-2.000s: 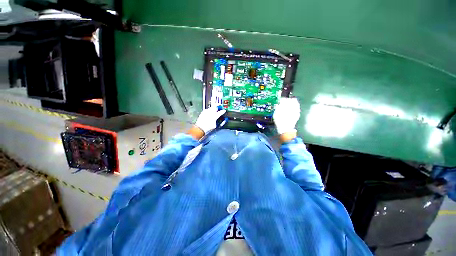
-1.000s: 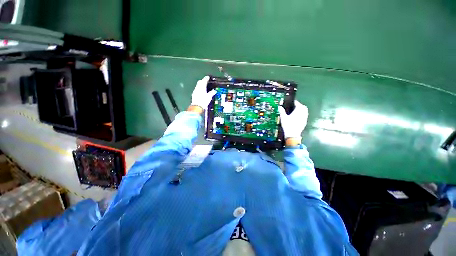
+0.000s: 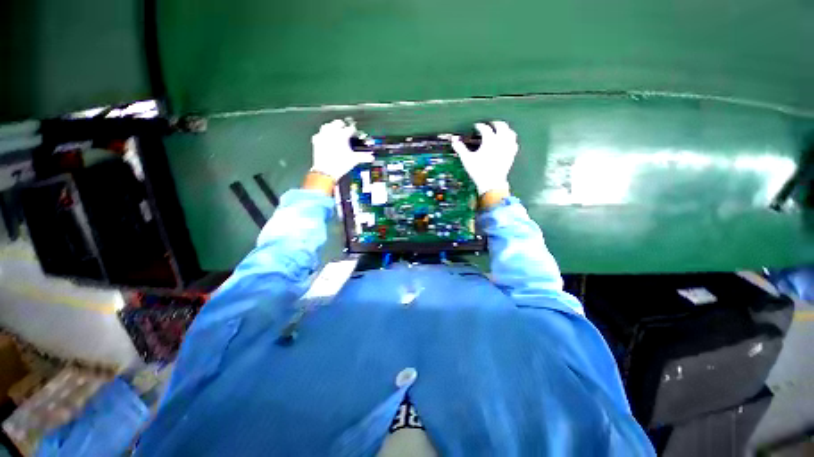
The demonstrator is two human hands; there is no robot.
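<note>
A green populated circuit board sits in a black wave solder pallet on the green bench mat, close against my blue coat. My left hand, in a white glove, is on the pallet's far left corner, thumb over the frame. My right hand, also white-gloved, is on the far right corner, thumb reaching inward over the frame. The fingertips beyond the far edge are blurred.
Two dark strips lie left of the pallet. A black tote stands at the far left. A pallet on the AGV is below it. Black stacked blocks are at lower right. A blue sleeve shows at lower left.
My hands have moved from the pallet's near edge to its sides, then to its far corners. The camera view has shifted. A blue sleeve has appeared at lower left.
</note>
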